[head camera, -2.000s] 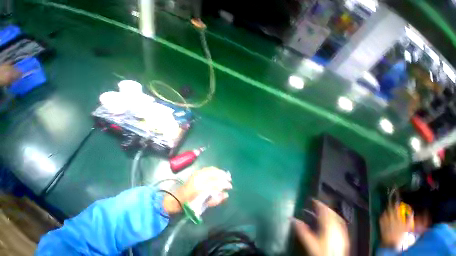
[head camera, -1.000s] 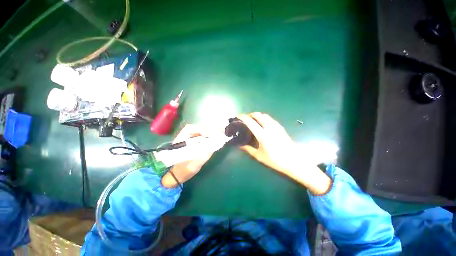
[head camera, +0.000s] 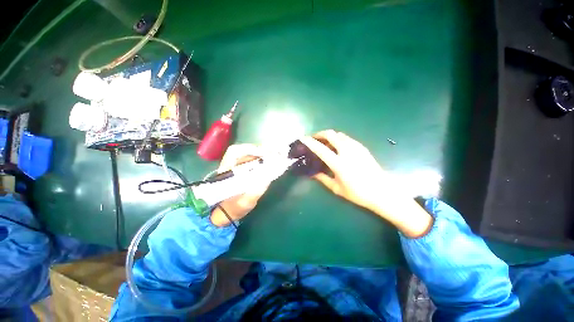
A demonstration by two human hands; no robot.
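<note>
My left hand [head camera: 242,179] is closed around the white corded handpiece [head camera: 220,187], which has a green rear end, a black cable and a clear tube [head camera: 131,255]. Its tip touches or nearly touches the small round black part [head camera: 304,158]. My right hand [head camera: 352,170] holds that part in its fingertips, partly covering it. Glare washes out the handpiece's front. The red squeeze bottle [head camera: 216,139] lies on the green mat just beyond my left hand, nozzle pointing away.
A control box [head camera: 189,107] with white bottles [head camera: 88,117] stands at left, a yellowish hose behind it. A black tray [head camera: 528,170] with round parts lies at right. A tiny piece [head camera: 391,141] lies on the mat. A blue bin [head camera: 36,155] and cardboard box [head camera: 91,292] are at left.
Two seconds ago my right hand was at the black tray without a visible part; it now holds the black part at the handpiece tip. Since one second ago the hands have barely moved.
</note>
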